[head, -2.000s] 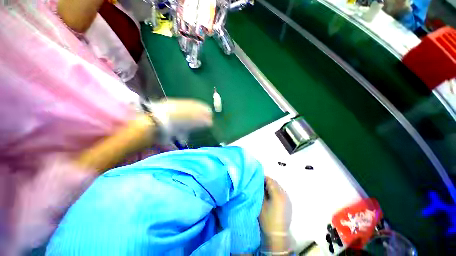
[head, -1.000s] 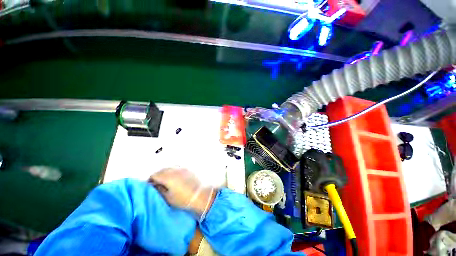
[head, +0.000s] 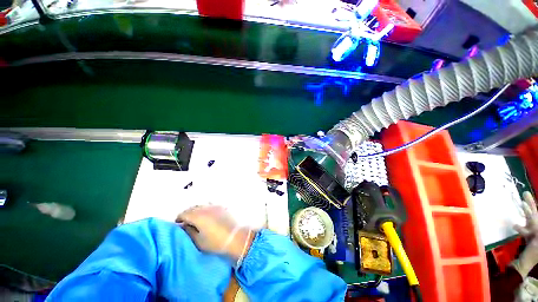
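My arms in blue sleeves are crossed on the white sheet (head: 159,194). My right hand (head: 215,230) lies over my left sleeve, fingers pointing left and partly folded. Its fingertips are unclear, so I cannot tell if it holds anything. My left hand is mostly hidden under the right forearm; only a sliver of skin (head: 232,289) shows at the bottom edge. Small black parts (head: 274,186) lie by a red plastic bag (head: 273,156) with white pieces on it. Two more dark bits (head: 210,163) lie apart on the sheet.
A solder reel (head: 164,147) stands at the sheet's top left. Right are a parts dish (head: 312,228), yellow-handled iron (head: 400,253), sponge tray (head: 375,255), grey hose (head: 436,88) and red divided bin (head: 454,236). A dropper bottle (head: 56,210) lies left. Another person's hand (head: 525,224) is far right.
The view has swung right from the neighbouring person in pink to my own bench, then tilted up slightly. My crossed arms stay nearly the same. Another person's hand has appeared at the right edge.
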